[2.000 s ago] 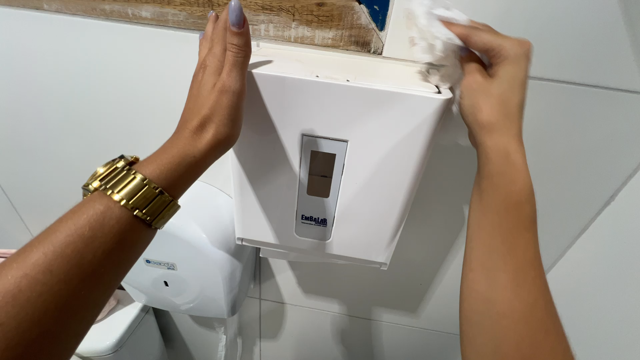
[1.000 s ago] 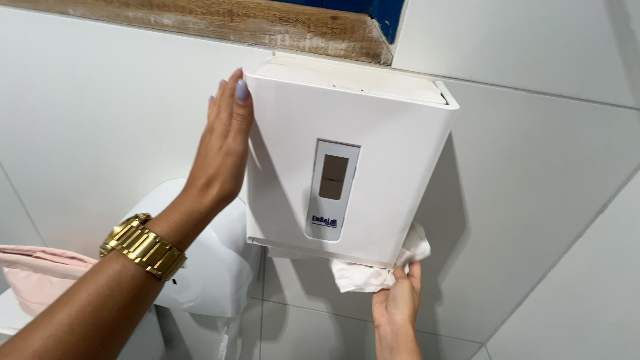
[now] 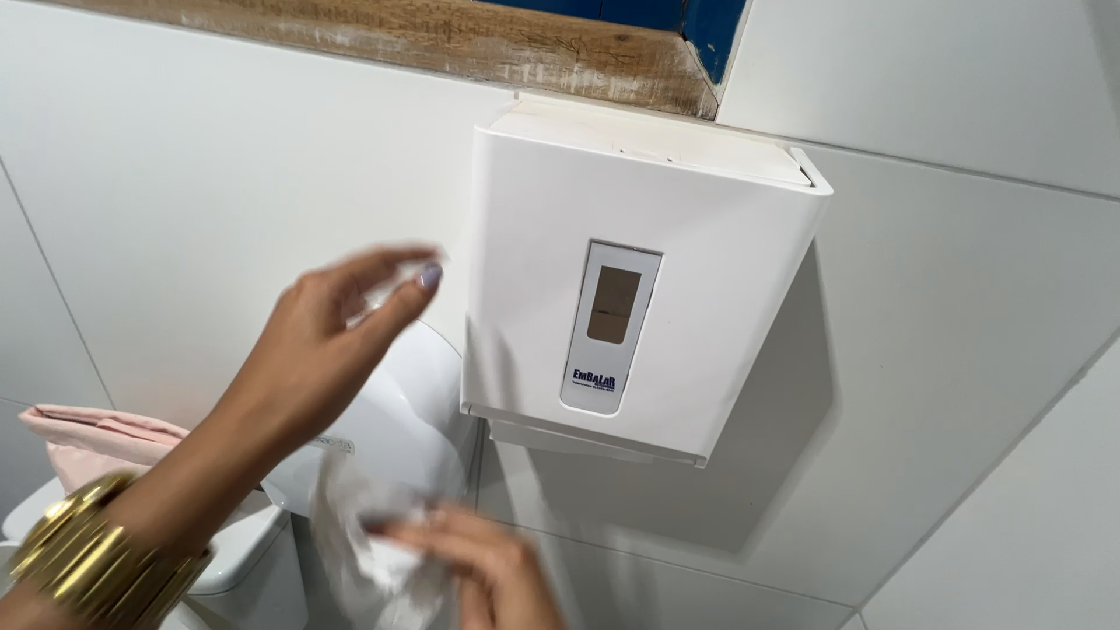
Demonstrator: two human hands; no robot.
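A white paper towel dispenser [image 3: 700,262] hangs on the tiled wall, with a small window in its front and the edge of a paper towel [image 3: 569,440] showing underneath. My left hand [image 3: 350,306] is in the air just left of it, fingers curved and apart, holding nothing; a gold watch or bracelet [image 3: 105,551] is on that wrist. Lower down, my right hand [image 3: 490,560], blurred by motion, holds a crumpled white cloth or paper [image 3: 376,542] in front of a rounded white toilet paper dispenser [image 3: 411,411].
A worn wooden window frame [image 3: 525,44] with blue parts runs above the dispenser. At the lower left, a pink fabric item [image 3: 114,437] lies on a white toilet cistern [image 3: 241,551]. White wall tiles [image 3: 962,332] surround everything.
My left hand has come off the dispenser's left side. My right hand has moved with the crumpled white cloth or paper from the dispenser's top, to its bottom edge, then down and left away from it.
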